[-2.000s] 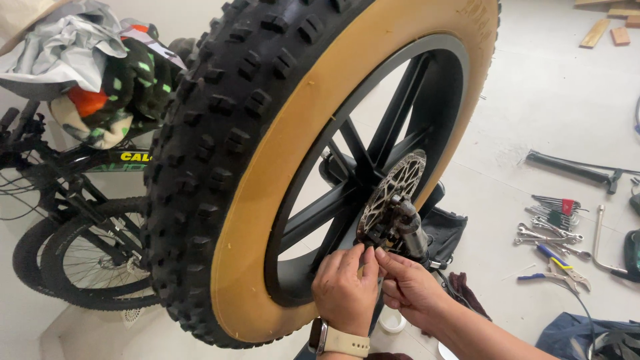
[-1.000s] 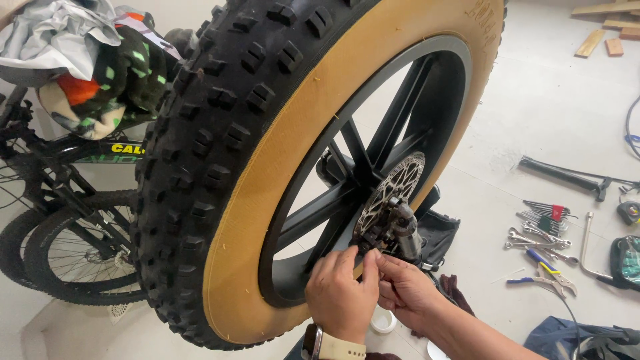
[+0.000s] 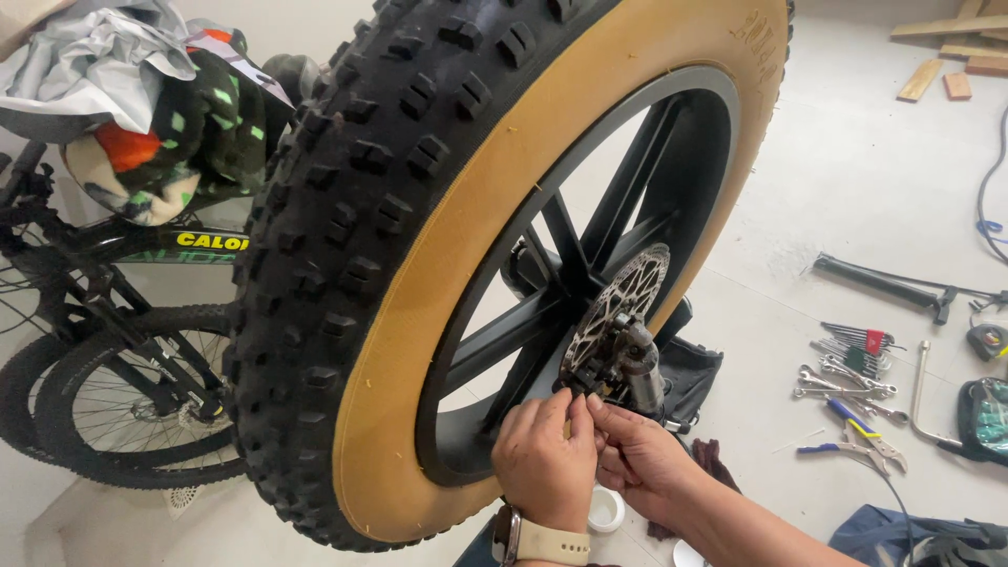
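Note:
A fat-tire wheel with a tan sidewall point(image 3: 425, 315) and black spokes fills the middle of the view. On its hub is a perforated disc brake rotor point(image 3: 622, 303), with a dark brake caliper assembly point(image 3: 630, 362) at the rotor's lower edge. My left hand point(image 3: 547, 457), with a watch on its wrist, is just below the caliper, fingers bent together. Beside it my right hand point(image 3: 642, 457) has thumb and fingers pinched, its tips against those of the left. Whatever small part lies between the fingertips is hidden.
Hex keys point(image 3: 854, 342), combination wrenches point(image 3: 846, 387), locking pliers point(image 3: 862, 447), an L-shaped wheel wrench point(image 3: 920, 386) and a hand pump point(image 3: 882, 287) lie on the floor at right. Another bicycle point(image 3: 118, 315) stands at left under a blanket point(image 3: 220, 118). An open white jar point(image 3: 605, 509) sits below my hands.
Both hands stay together under the caliper, with only small shifts of the fingers. The wheel and the tools on the floor have not plainly moved.

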